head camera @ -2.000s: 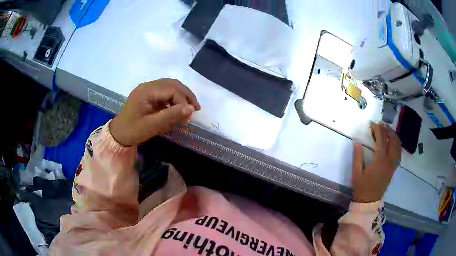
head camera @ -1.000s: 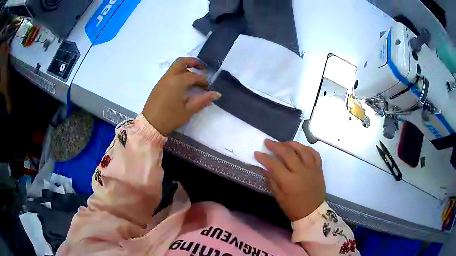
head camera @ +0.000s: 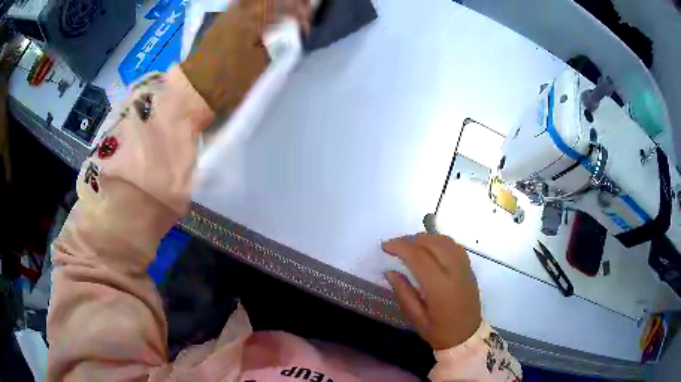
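Note:
My left hand [head camera: 237, 54] is at the upper left, blurred, with its fingers closed on white pocketing cloth [head camera: 257, 101] that hangs limp below and beside it. Dark grey garment cloth [head camera: 340, 22] lies just beyond the hand at the top edge, partly cut off. My right hand [head camera: 439, 287] rests near the table's front edge with its fingers apart and holds nothing visible. The white sewing machine head [head camera: 556, 142] stands at the right, over the shiny needle plate [head camera: 478, 198].
Black thread snips [head camera: 553, 268] lie right of the needle plate, beside a dark red and black block [head camera: 586, 242]. A measuring strip [head camera: 299, 272] runs along the front edge. A grey box [head camera: 82, 30] stands at the upper left.
My left hand has moved up and left with the white cloth, and the grey cloth has shifted away too. My right hand stays near the front edge, off the cloth.

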